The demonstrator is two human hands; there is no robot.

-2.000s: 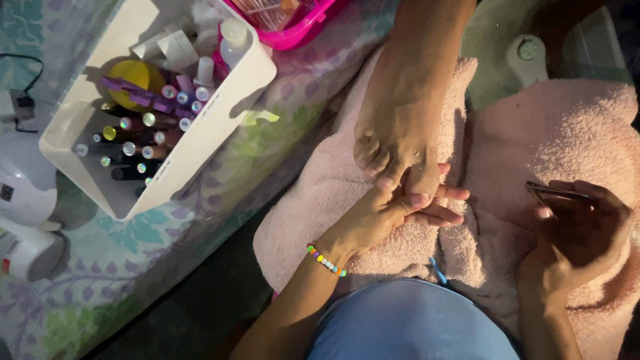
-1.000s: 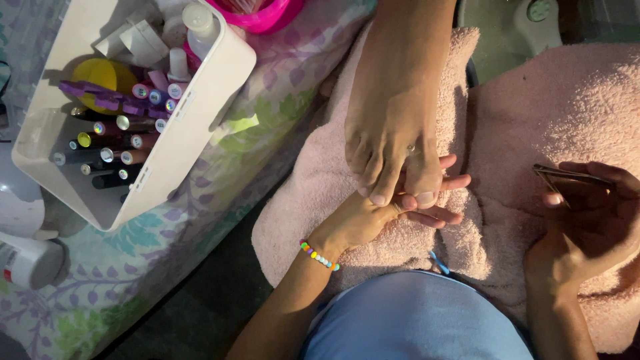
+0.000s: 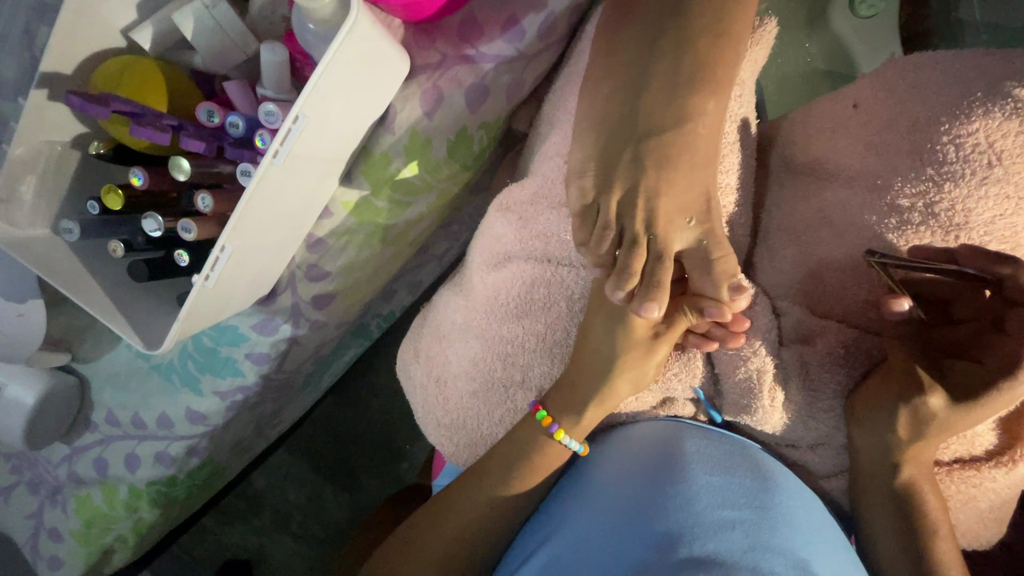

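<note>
Another person's bare foot (image 3: 656, 160) comes down from the top of the view, toes toward me, above a pink towel (image 3: 496, 320) across my lap. My left hand (image 3: 648, 336), with a beaded bracelet (image 3: 558, 430) at its wrist, grips the big toe, the thumb on top and the fingers partly hidden beneath. At the right, over the towel and apart from the foot, my right hand (image 3: 952, 352) holds a metal nail clipper or nipper (image 3: 932, 264) whose exact kind I cannot tell. Much of that hand lies in shadow.
A white plastic bin (image 3: 320, 132) on a floral cloth (image 3: 264, 384) holds nail polish bottles (image 3: 152, 224), a yellow round item (image 3: 144, 96) and a purple toe separator (image 3: 160, 128). A white container (image 3: 40, 404) stands at the left edge. Part of a pink container (image 3: 416, 6) shows at the top.
My left thumb has come to rest on the big toe, and my left fingers look more curled than before. My right hand keeps hold of the metal tool.
</note>
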